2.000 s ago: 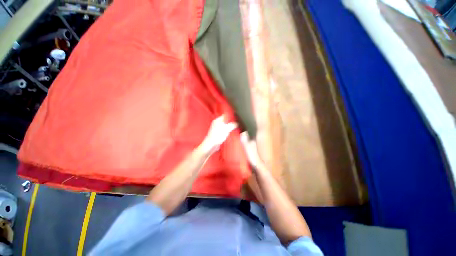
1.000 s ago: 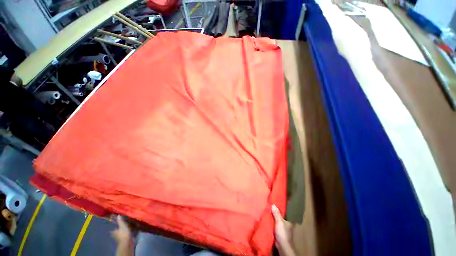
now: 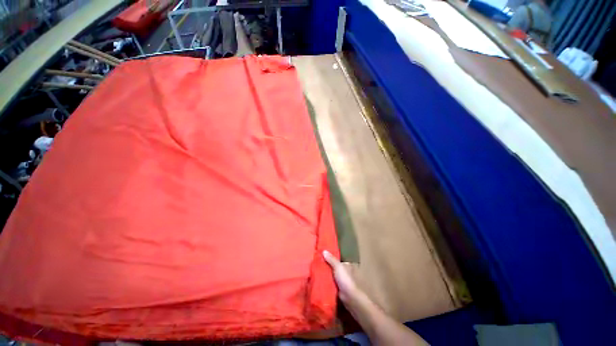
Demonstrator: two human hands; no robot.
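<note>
The red cloth stack [image 3: 175,176] lies broad across the press bed [image 3: 378,196], with loose frayed edges at the front and a few long creases. A narrow strip of olive cloth [image 3: 343,226] shows beneath its right edge. My right hand [image 3: 341,276] is at the stack's right edge near the front corner, thumb on top and the other fingers mostly hidden; it holds the edge there. My left hand cannot be made out; it is hidden or cut off at the bottom edge.
The dark-blue press body [image 3: 473,196] runs along the right of the bed. Beyond it, pale cloth [image 3: 500,115] lies on a brown tabletop [image 3: 540,101]. Rolls and rods are at the left. A person [image 3: 530,20] is at the upper right.
The red edge that both hands gripped earlier now lies spread over most of the olive cloth. The view has shifted right. My left hand has dropped out of clear sight.
</note>
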